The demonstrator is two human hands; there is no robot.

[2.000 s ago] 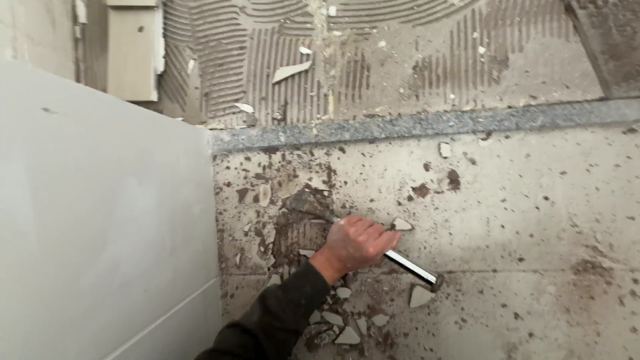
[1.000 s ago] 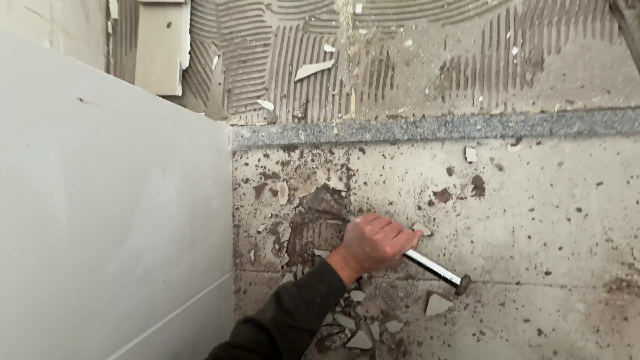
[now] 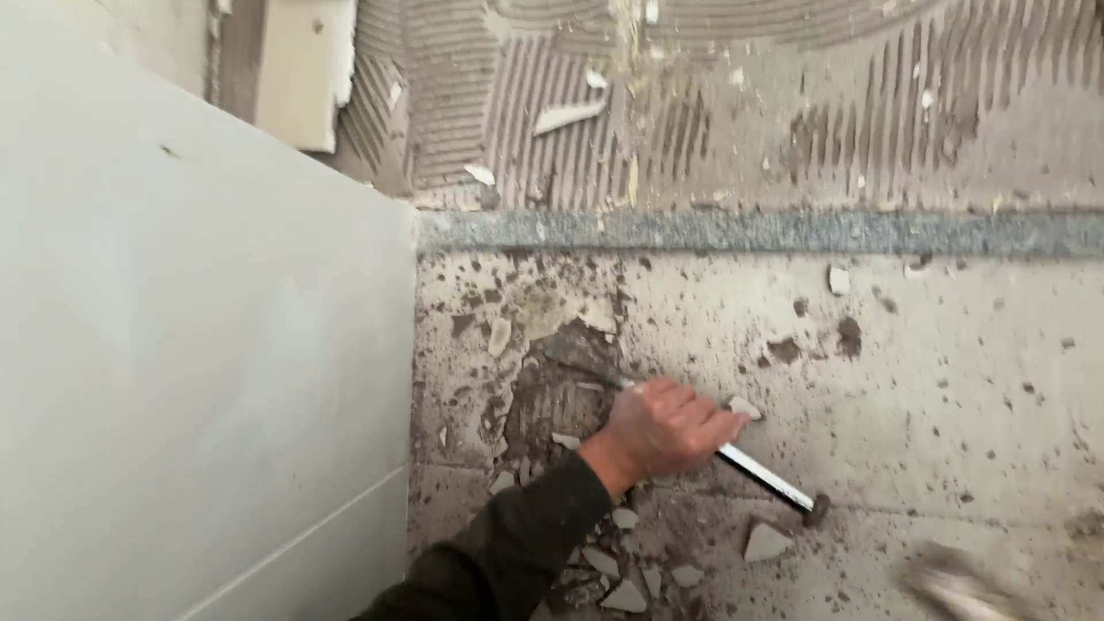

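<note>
My left hand (image 3: 677, 427), in a dark sleeve, is closed around the black and white handle of a flat-bladed chisel or scraper (image 3: 768, 479). Its blade points up and left and rests in a rough broken hollow (image 3: 552, 405) in the tiled floor. The metal-capped end of the handle points down and right. Tile shards lie below the wrist, and a larger triangular shard (image 3: 766, 542) lies near the capped end. At the bottom right edge, a blurred pale and brown object (image 3: 962, 582) shows; what it is cannot be told. My right hand is not seen.
A smooth grey-white panel wall (image 3: 207, 302) stands close on the left. Across the floor runs a grey stone strip (image 3: 759, 231). Beyond it lie combed mortar (image 3: 552, 86) with loose chips and a pale tile offcut (image 3: 302, 78) at upper left.
My left hand keeps its hold on the tool, with the blade still in the hollow. A blurred object has come into view at the bottom right. The view has shifted somewhat.
</note>
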